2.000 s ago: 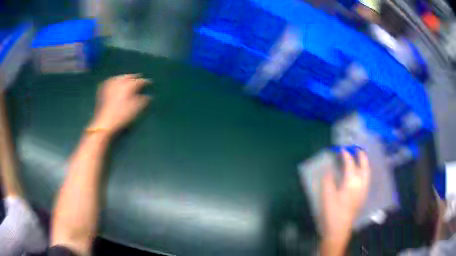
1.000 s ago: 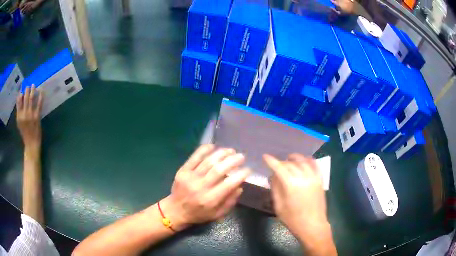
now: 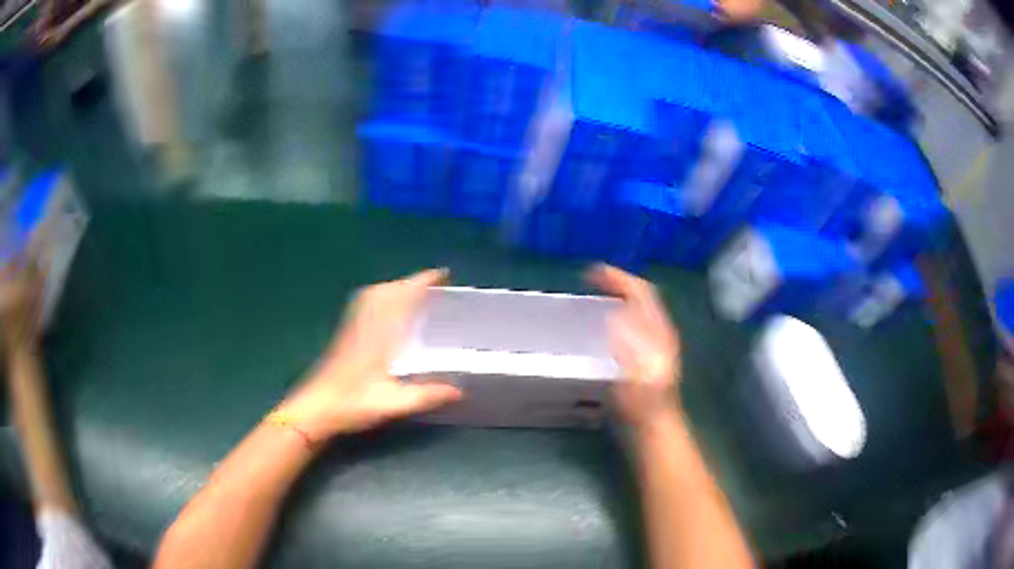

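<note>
A white carton (image 3: pixel 512 402) lies in front of me on the green bench, its long side towards me. A pale grey-white panel or inside shows on top; blur hides whether it is lid or interior. My left hand (image 3: pixel 373 361) grips its left end, thumb on the front side. My right hand (image 3: pixel 645 350) grips its right end, fingers over the far corner. A white device (image 3: pixel 814 389) with rounded ends lies on the bench to the right, touched by neither hand.
Stacked blue cartons (image 3: pixel 623 145) stand at the far side and right of the green bench (image 3: pixel 256 289). Another person's hand and forearm (image 3: pixel 31 378) are at the left edge by a blue-and-white box (image 3: pixel 56 239). A blurred upright post (image 3: pixel 161 100) stands at the far left.
The carton's raised blue-edged lid no longer stands up. My hands have moved apart from its middle to its two ends. The neighbour's hand and box have shifted left and down in view.
</note>
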